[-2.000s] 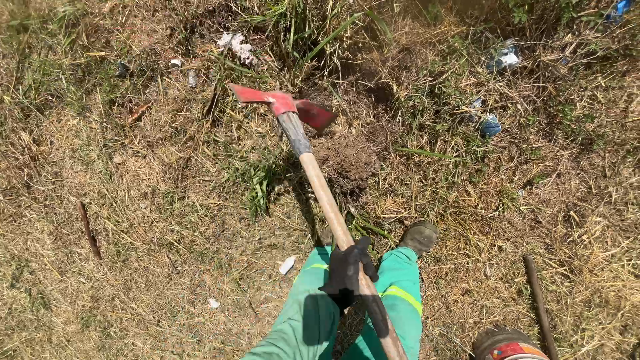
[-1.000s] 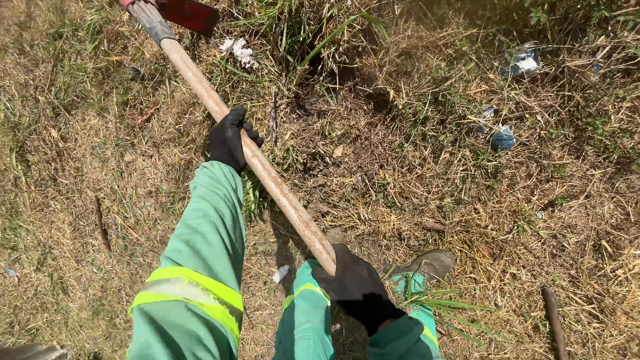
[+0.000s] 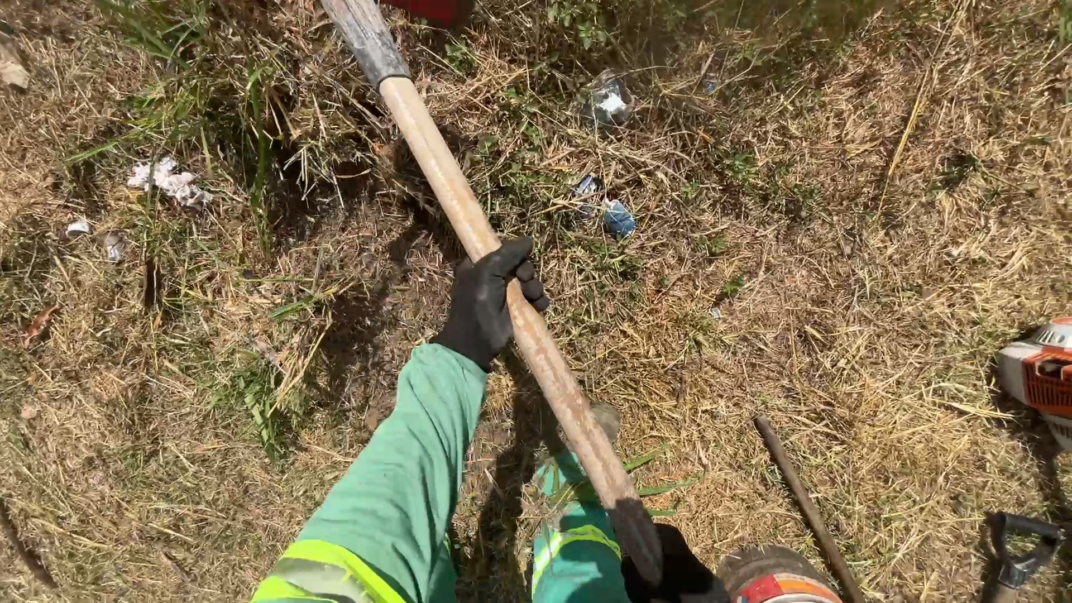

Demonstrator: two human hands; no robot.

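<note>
A mattock's wooden handle (image 3: pixel 540 343) runs diagonally from the top left of centre down to the bottom. Black-gloved, my left hand (image 3: pixel 494 303) is closed around its middle. My right hand (image 3: pixel 678 574), also in a black glove, grips the handle's lower end near the bottom edge and is partly hidden. Only a blurred part of the red mattock head (image 3: pixel 431 10) shows at the top edge; the rest is out of view. Green sleeves with yellow reflective bands cover the left arm.
Dry cut grass covers the ground, with green tufts (image 3: pixel 260 159) at upper left. Litter includes white scraps (image 3: pixel 172 180) and a blue scrap (image 3: pixel 620 219). At right lie a wooden stick (image 3: pixel 804 502), an orange-and-white engine housing (image 3: pixel 1043 377) and a black D-shaped handle (image 3: pixel 1023 548). A round banded object (image 3: pixel 779 578) stands at the bottom.
Two seconds ago one gloved hand showed on the handle; both hold it now. Since one second ago, the handle has swung to a steeper angle. The view has shifted right.
</note>
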